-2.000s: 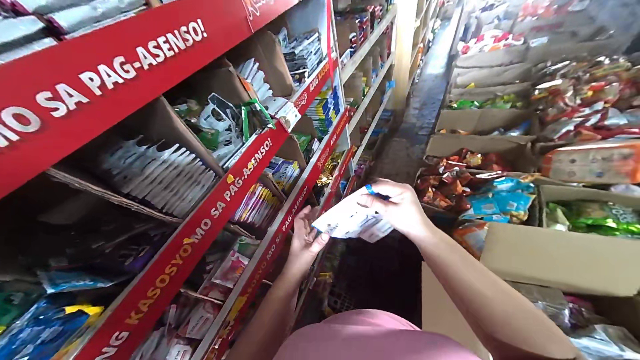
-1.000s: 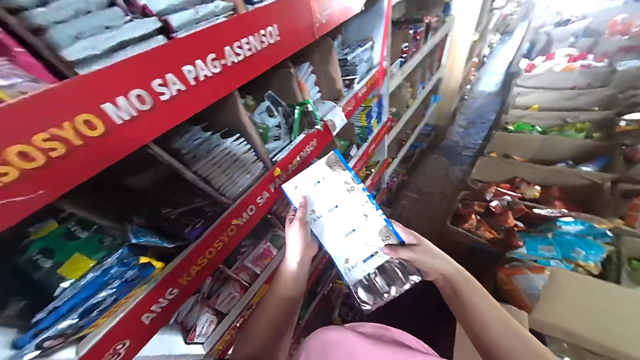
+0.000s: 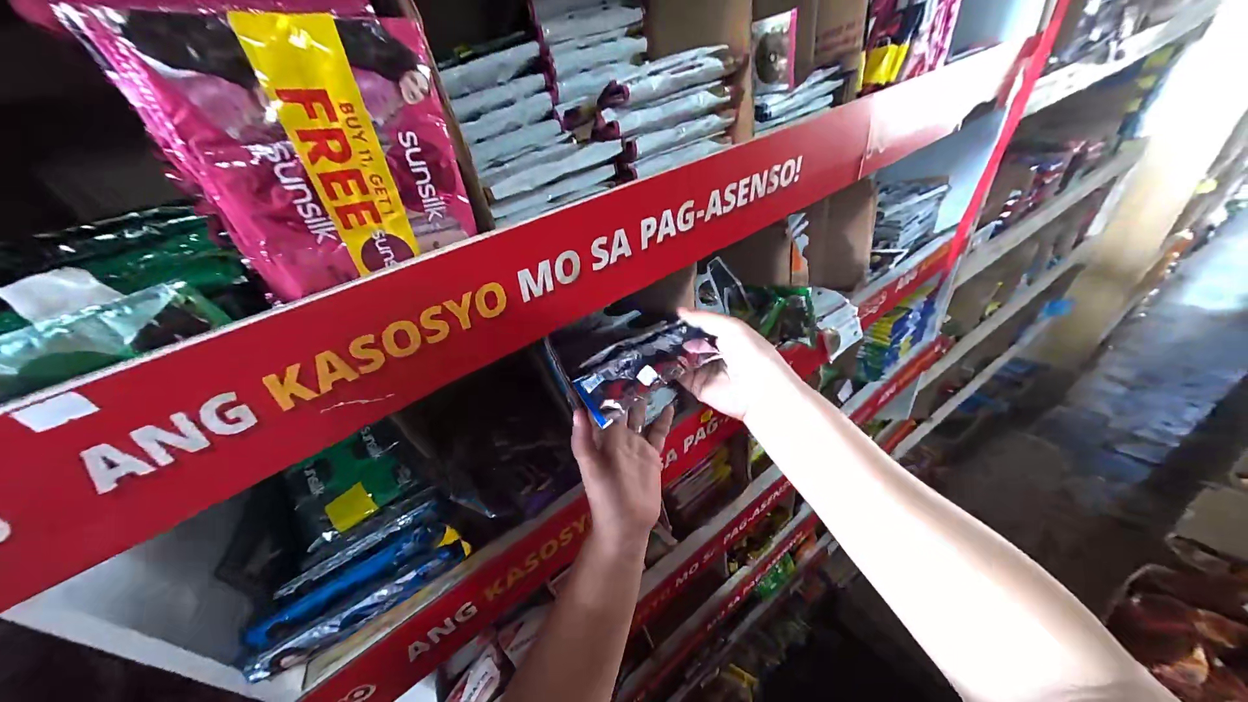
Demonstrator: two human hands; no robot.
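Note:
A shiny plastic sachet pack (image 3: 634, 369) with a blue edge lies between my two hands, at the mouth of a shelf compartment under the wide red shelf strip (image 3: 546, 283). My left hand (image 3: 624, 468) reaches up from below, its fingers on the pack's lower edge. At the pack's right end my right hand (image 3: 726, 366) grips it, fingers curled. The far side of the pack is in the shadow of the compartment, so how deep it sits cannot be told.
Pink Sunsilk packs (image 3: 312, 146) and stacks of silvery sachets (image 3: 673, 107) fill the shelf above. Green and blue packs (image 3: 351, 575) lie lower left. Cardboard dividers (image 3: 838, 234) part the compartments. An aisle floor (image 3: 1063, 448) runs along the right.
Both hands have moved from in front of the shelves to a compartment, with a pack between them. Its white printed side, facing me a second ago, no longer shows. The view has swung toward the shelves.

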